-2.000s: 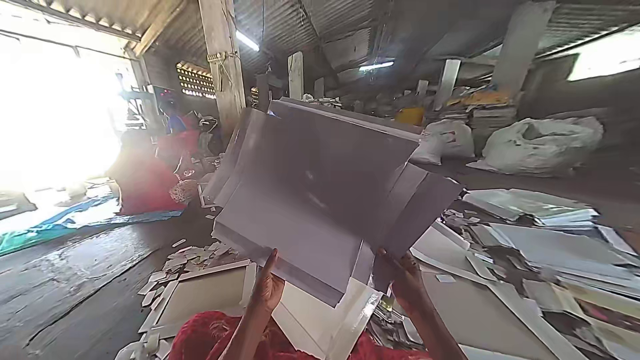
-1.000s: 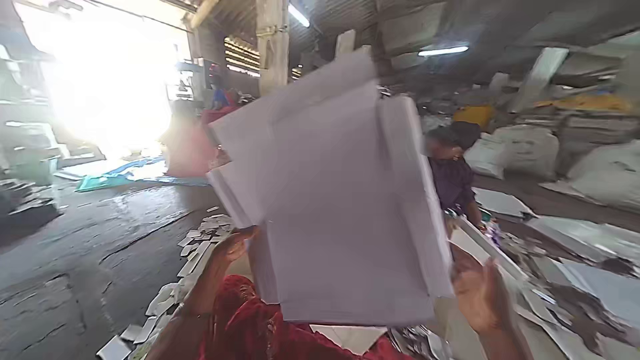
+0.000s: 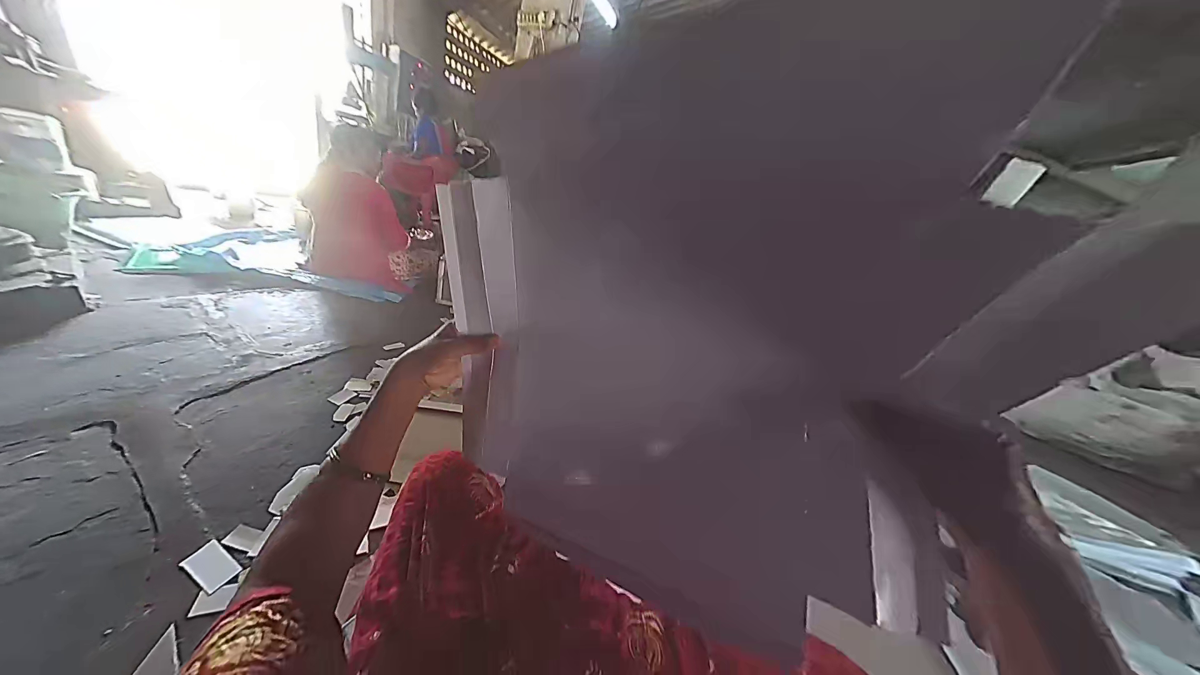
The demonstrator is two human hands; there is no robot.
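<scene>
A large sheet of grey-purple paper or thin card [image 3: 675,309] fills the middle and right of the view, held up close to the camera. More sheets with pale folded edges [image 3: 478,253] show along its left side. My left hand [image 3: 450,356] grips that left edge, thumb on the near face. At the lower right my right hand [image 3: 947,469], dark and blurred, lies against the sheets; its fingertips press on the near face. A pale strip [image 3: 892,553] hangs beside it, below the palm.
Small white card scraps [image 3: 211,566] lie on the cracked dark floor at left. Two people [image 3: 352,216] are beyond, near a blue-green tarpaulin [image 3: 187,258] and a bright opening. Flat pale sheets [image 3: 1125,562] are stacked at the lower right.
The sheets have come nearer to the camera and now cover much more of the view. Both hands stay on them. A person seen at right one second ago is now hidden. The view has turned left.
</scene>
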